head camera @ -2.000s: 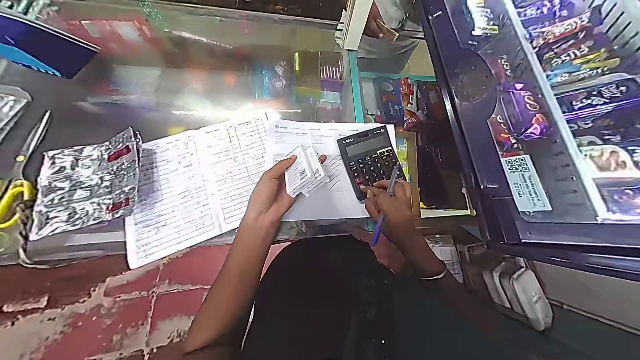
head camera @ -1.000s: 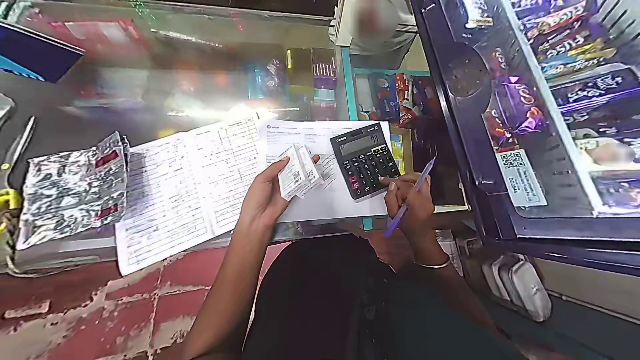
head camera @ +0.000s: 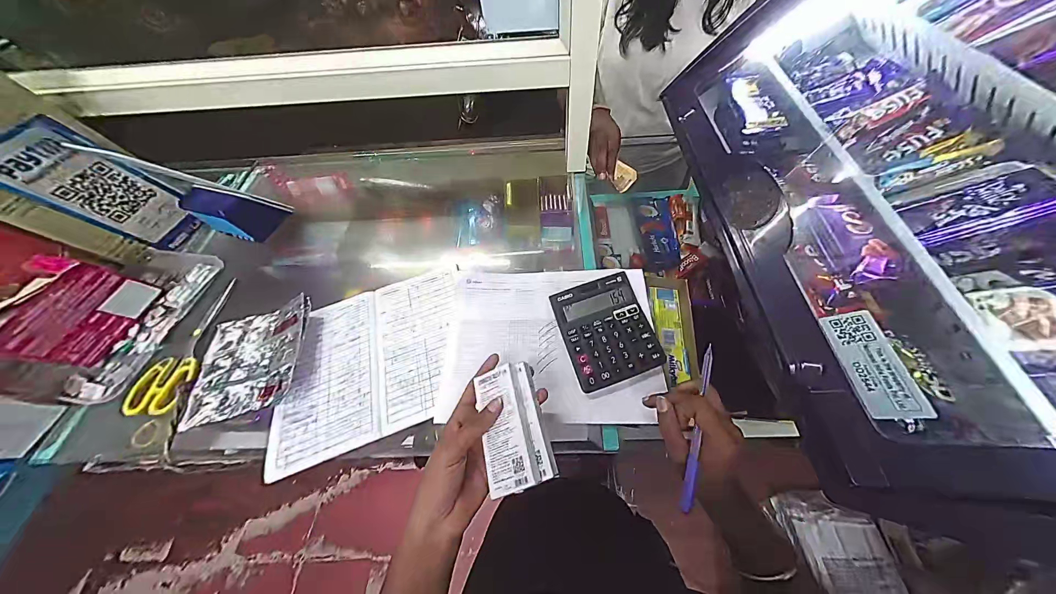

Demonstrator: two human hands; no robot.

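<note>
My left hand (head camera: 466, 450) grips small white printed cartons (head camera: 513, 433), held upright in front of the papers. A blue-purple pen (head camera: 697, 437) is in my right hand (head camera: 701, 421), just below and right of a black Casio desk calculator (head camera: 606, 330) whose display shows digits. The calculator lies on a white sheet of paper (head camera: 511, 309). An open ruled notebook (head camera: 355, 371) with handwriting lies left of the sheet. Farther left are a silver foil packet (head camera: 247, 363) and yellow-handled scissors (head camera: 161, 386).
A person's hand (head camera: 605, 144) holds a folded banknote-like paper (head camera: 624, 176) across the glass counter (head camera: 396, 206). At right, a purple display case (head camera: 784, 330) holds chocolate bars. A payment-code stand (head camera: 107, 186) and a pink packet (head camera: 74, 309) are at left.
My right hand has moved away from the calculator keys, and my left hand with the cartons has come nearer to me. The view has tilted up, and another person's hand holding paper shows at the counter.
</note>
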